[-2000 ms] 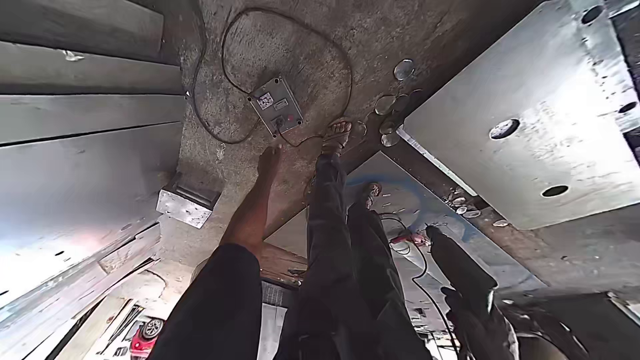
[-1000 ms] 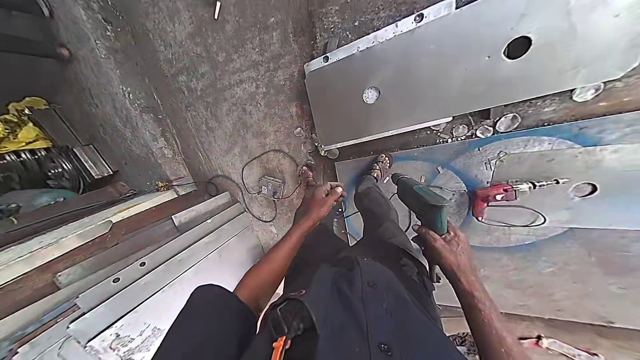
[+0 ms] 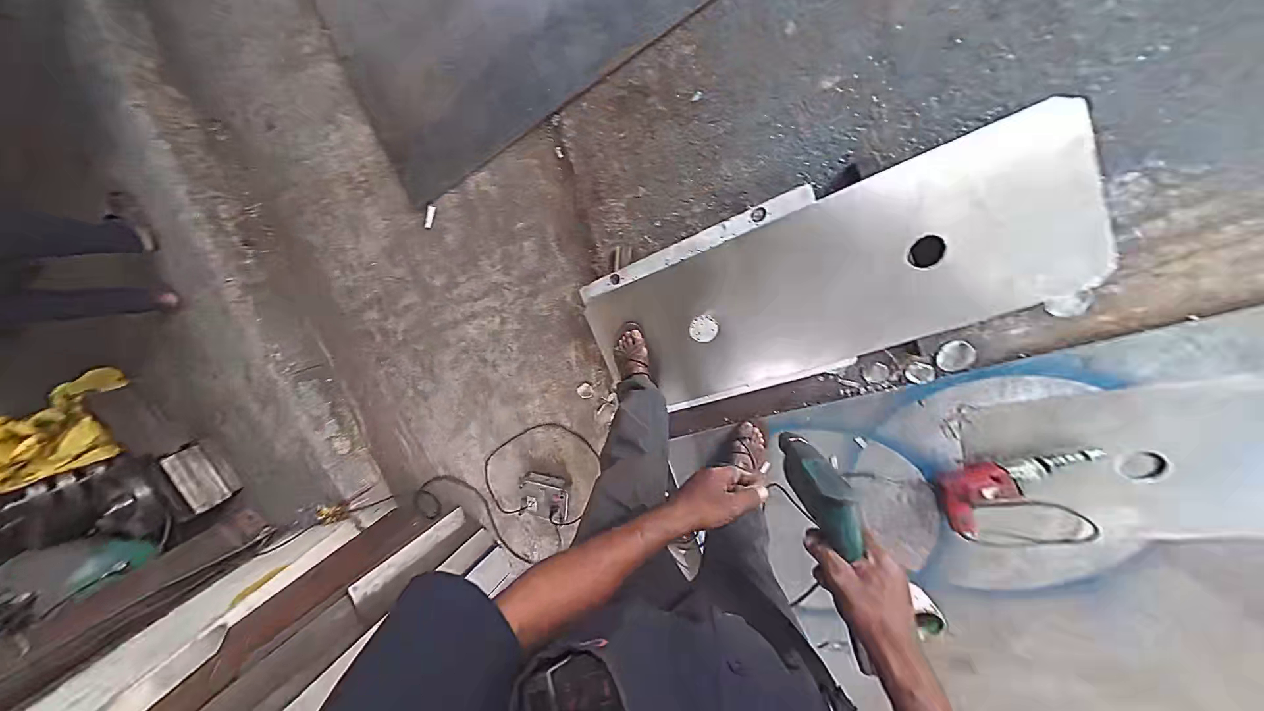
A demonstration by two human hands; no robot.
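My right hand (image 3: 869,592) grips a dark green corded power tool (image 3: 829,499), its narrow end pointing away from me. My left hand (image 3: 721,497) is in front of my legs with the fingers closed together; a small pale piece shows at the fingertips, too small to name. A thin cord runs between that hand and the tool. To the right, a red drill (image 3: 973,494) with a long bit lies on a steel plate marked with blue rings. Beyond my feet lies a long steel plate (image 3: 820,296) with round holes; one foot rests at its near left end.
An electrical box (image 3: 545,497) with a looped cable sits on the floor at my left. Steel bars (image 3: 395,568) are stacked at lower left, near yellow cloth (image 3: 64,430). Several metal discs (image 3: 955,355) lie beside the long plate. Another person's legs (image 3: 79,267) show at far left.
The view has swung markedly. One foot now rests on the end of the long plate; a second ago both feet were beside it. My right hand still holds the green tool.
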